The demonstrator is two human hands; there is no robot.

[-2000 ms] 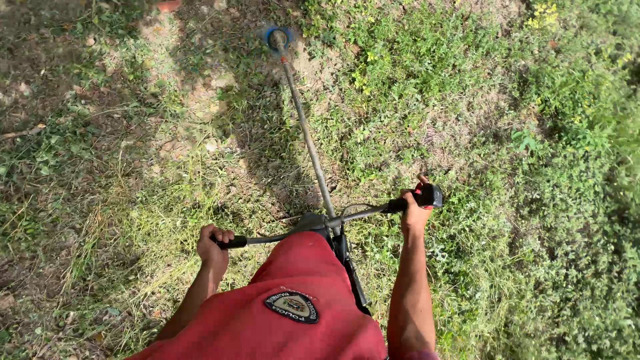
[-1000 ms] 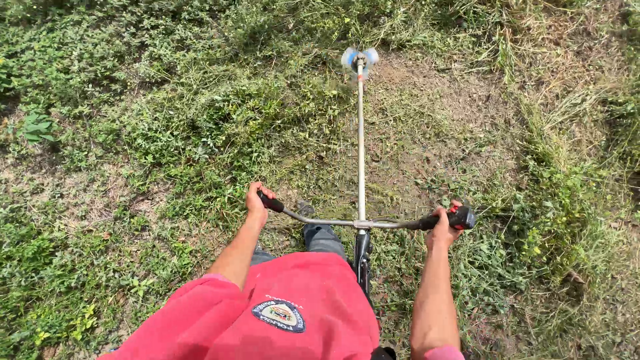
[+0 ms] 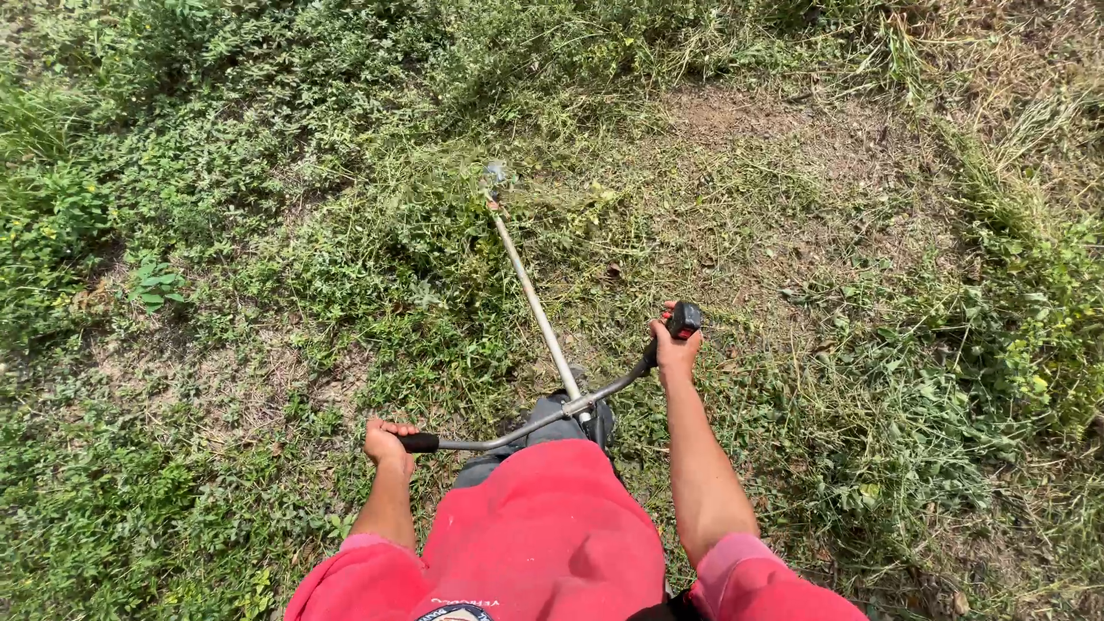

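Note:
My left hand (image 3: pixel 390 442) is closed around the black left grip (image 3: pixel 420 442) of a brush cutter's handlebar (image 3: pixel 517 431). Higher up and to the right, my right hand (image 3: pixel 675 347) holds the other grip, which ends in a black and red throttle control (image 3: pixel 686 318). The bar is tilted, its right end farther forward. From its middle the pale metal shaft (image 3: pixel 535 302) runs forward and to the left. At its far end the cutting head (image 3: pixel 495 172) is blurred and partly hidden among low weeds.
Dense green weeds (image 3: pixel 216 155) cover the ground at the left and far side. Flattened cuttings and brown soil (image 3: pixel 733 116) lie at the right of the shaft. Leafy plants (image 3: pixel 1052 336) stand along the right edge. My trouser legs (image 3: pixel 552 418) are just under the handlebar.
The shaft, upright in the view one second ago, now slants to the left, with the cutting head among weeds. My right hand has moved forward relative to my left. Both hands keep their grips.

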